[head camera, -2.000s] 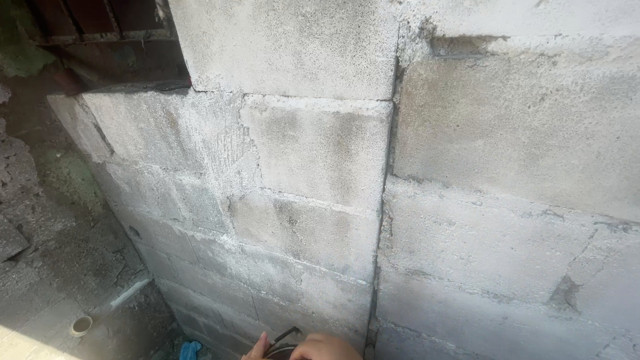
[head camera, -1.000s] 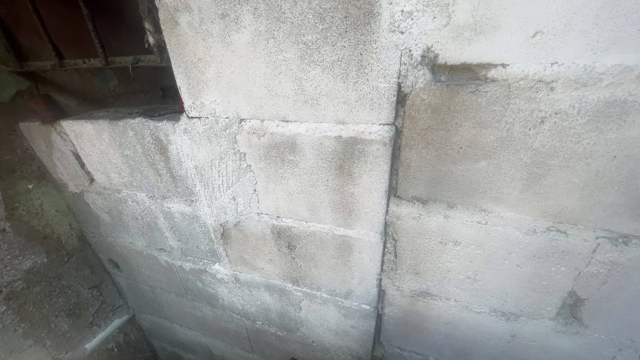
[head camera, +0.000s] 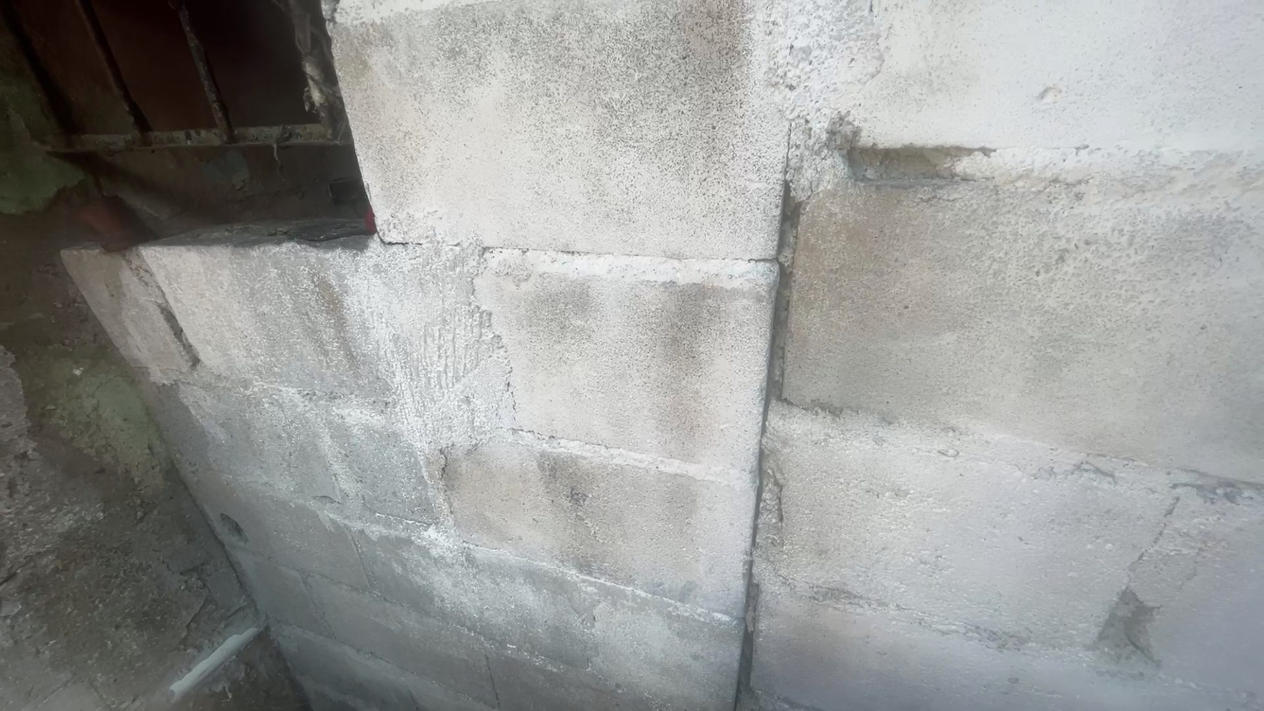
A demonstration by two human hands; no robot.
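Observation:
Neither my left hand nor my right hand shows in the head view at this moment, so what they hold or touch is hidden. A wall of pale grey concrete blocks fills most of the view, with rough whitish mortar smeared over some joints. A dark vertical gap runs down the wall right of the middle. Near the top right, a short recess is broken into a horizontal joint.
At the upper left is a dark opening with rusty metal bars above a block ledge. An older wall with greenish patches stands at the left. A pale pipe lies low at the left.
Two seconds ago both hands were at the bottom edge around a thin dark item; they have left the view. The view has shifted upward, and the blue item at the bottom is out of sight.

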